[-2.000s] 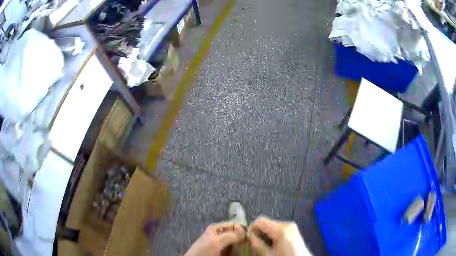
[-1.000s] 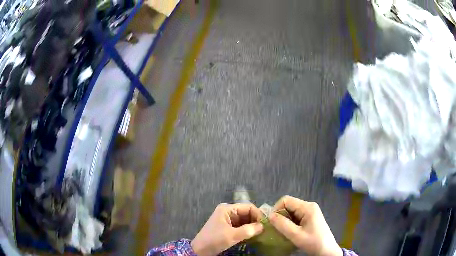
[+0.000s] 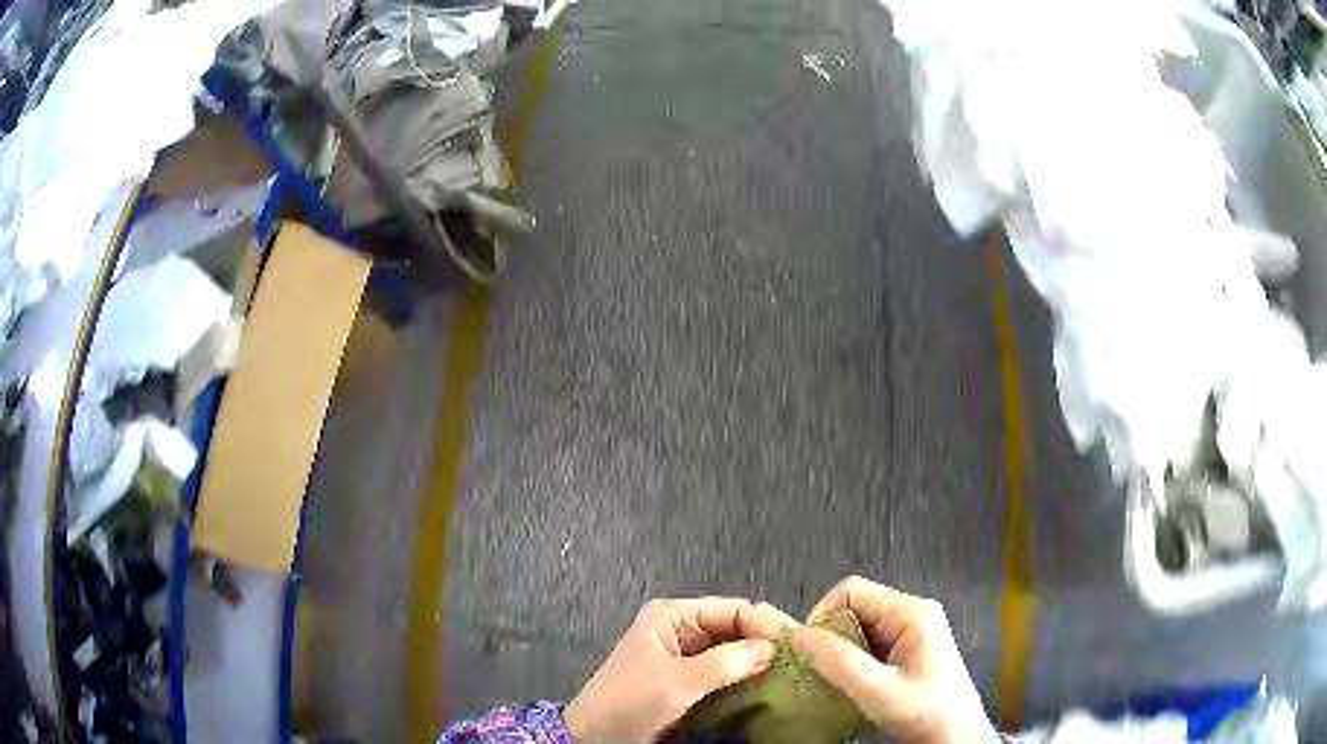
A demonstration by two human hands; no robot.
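Observation:
An olive sleeve piece hangs at the bottom centre, cut off by the lower edge. My left hand pinches its top edge from the left with thumb and finger. My right hand pinches the same edge from the right, close beside the left. The fingertips nearly meet over the cloth. Both hands are bare. A checked sleeve cuff shows at my left wrist.
Grey floor runs ahead between two yellow lines. A cardboard panel, a blue-framed table and a grey-brown cloth heap stand left. White cloth hangs down on the right. A blue edge shows at lower right.
The view has moved along the aisle; the cardboard panel and grey-brown heap have come in at left. Both hands still pinch the olive cloth, slightly further right than before.

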